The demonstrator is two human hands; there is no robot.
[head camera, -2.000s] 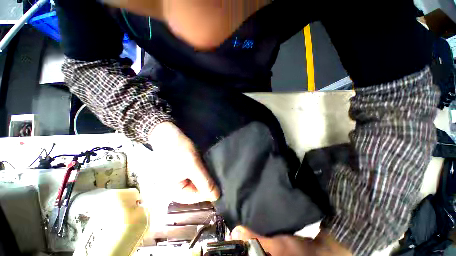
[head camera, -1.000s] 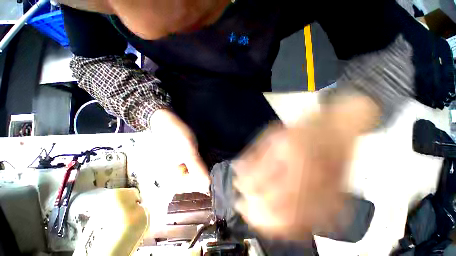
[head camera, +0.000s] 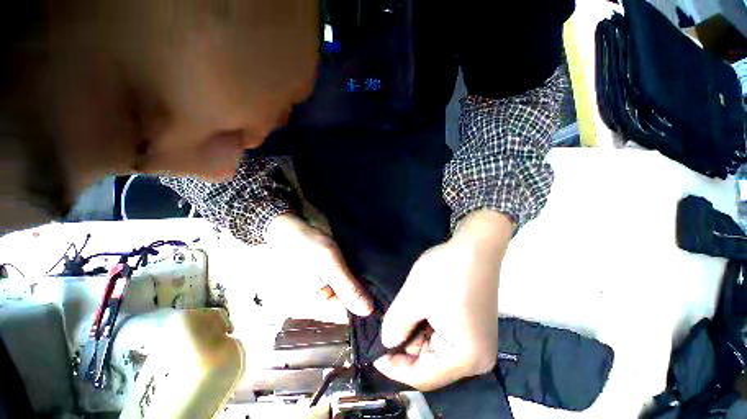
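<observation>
Black fabric bag piece [head camera: 373, 331] lies at the presser foot area [head camera: 360, 380]. My left hand [head camera: 446, 307], on the picture's right, pinches the cloth just beside the needle area, thumb and fingertips together. My right hand [head camera: 315, 258], on the picture's left, has its fingertips on the cloth's edge above the ridged bed plates [head camera: 307, 356]; its grip underneath is hidden. A black rounded-end piece [head camera: 561, 364] with a short pale mark sticks out right of my left hand. Whether it joins the held cloth is hidden.
The cream machine head [head camera: 184, 360] is lower left, with red-and-dark handled tools [head camera: 105, 319] on it. Stacked black panels [head camera: 667, 90] are upper right. Other black pieces [head camera: 704, 368] lie at the far right of the white table [head camera: 590, 237]. A blurred face covers the upper left.
My left hand has moved in from the right, past a blurred sweep, to the needle area. The broad grey-black panel no longer shows spread there. The face has come lower left. The stacked panels are uncovered.
</observation>
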